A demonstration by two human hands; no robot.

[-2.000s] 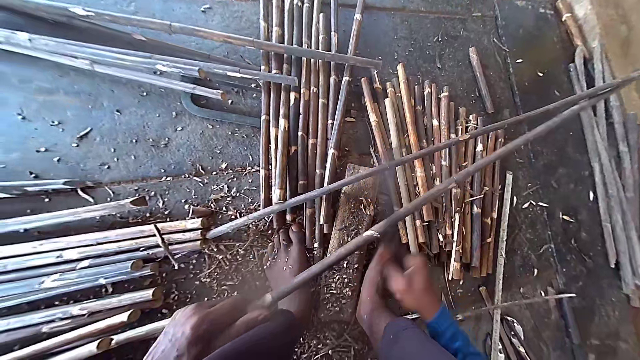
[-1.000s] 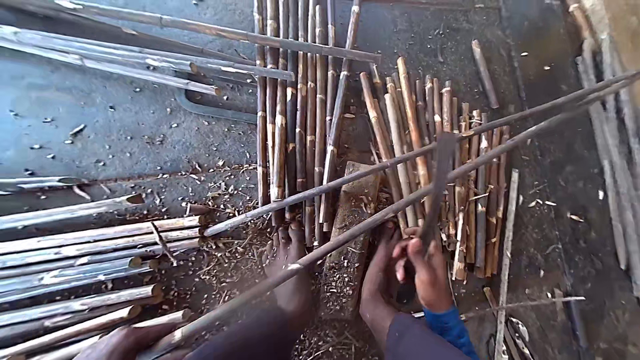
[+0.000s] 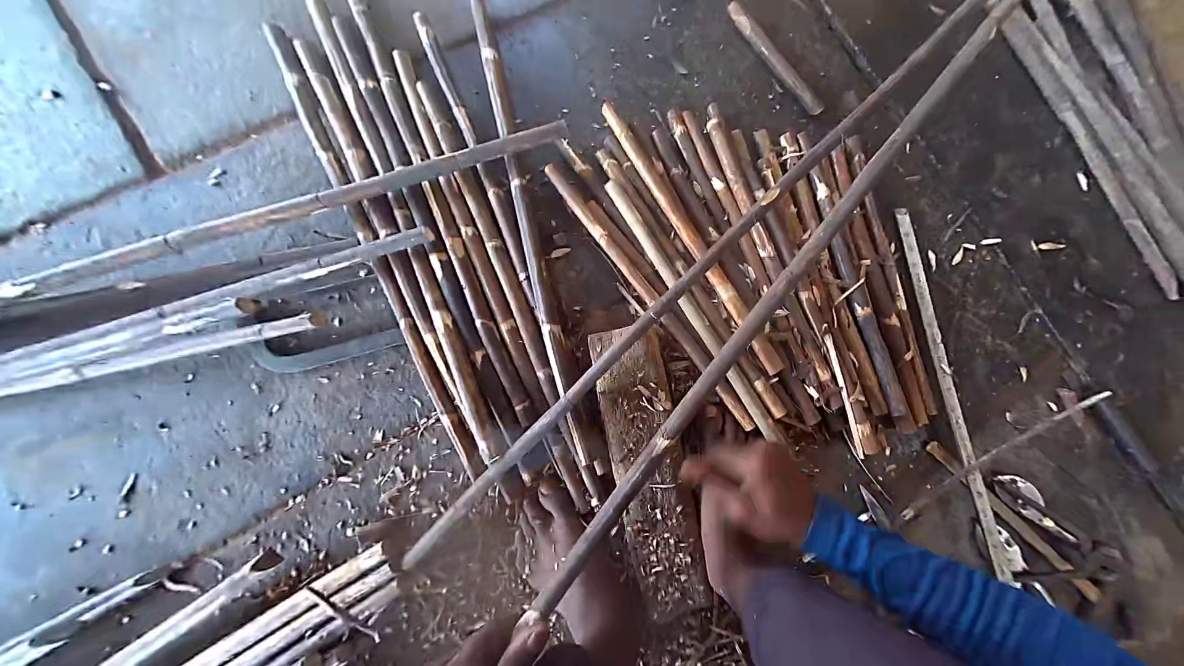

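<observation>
My left hand (image 3: 504,642), partly cut off by the bottom edge, grips the near end of a long bamboo pole (image 3: 712,370) that slants up to the top right. My right hand (image 3: 758,490), in a blue sleeve, is blurred beside my right foot; its fingers are curled, and whether a blade is in it cannot be made out. A second long pole (image 3: 647,319) lies at a slant beyond the first. Under both poles is a worn wooden block (image 3: 634,398) between my feet, strewn with shavings.
Short cut bamboo pieces (image 3: 731,250) lie piled beyond my right hand. Longer canes (image 3: 462,259) lie left of the block. More poles (image 3: 277,217) reach in from the left, others (image 3: 1101,139) lie at the upper right. A thin strip (image 3: 943,388) lies at right.
The blade seen upright in my right hand one second ago no longer shows clearly. The held pole's near end has moved right, towards the block. The view has shifted and turned.
</observation>
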